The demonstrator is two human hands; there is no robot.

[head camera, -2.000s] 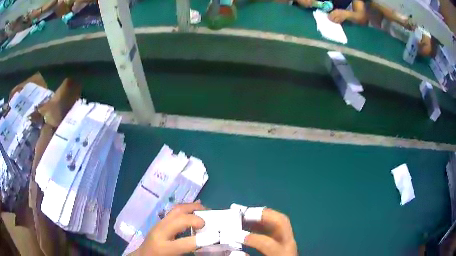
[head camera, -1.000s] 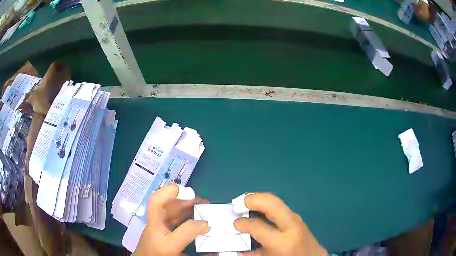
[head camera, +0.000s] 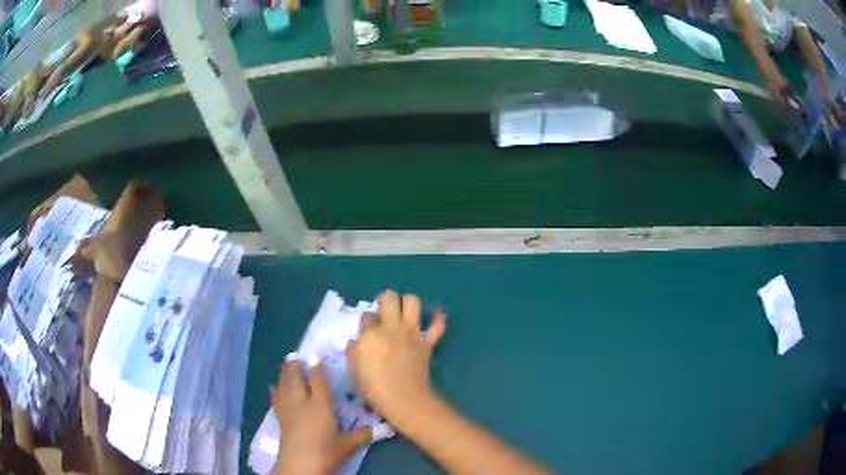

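A small pile of white and light-blue flat carton blanks [head camera: 320, 341] lies slanted on the green bench in front of me. My left hand [head camera: 315, 417] is on its lower part, fingers at the left edge and thumb at the right, with a white wrap by the thumb tip. My right hand [head camera: 394, 353] reaches across its upper right part, with bent fingers and one finger sticking out to the right. The hands and motion blur hide how many blanks are held and whether the right fingertips grip one.
A tall stack of blanks [head camera: 176, 348] stands at the left beside a brown carton [head camera: 116, 241] of more blanks. A metal post [head camera: 237, 125] rises from the rail. A blurred white box [head camera: 557, 122] and another box [head camera: 747, 139] lie on the belt. A paper scrap [head camera: 781, 314] lies right.
The small white box has left my hands, and both hands have moved onto the small pile of blanks. A blurred box now shows mid-belt. The view has tilted up.
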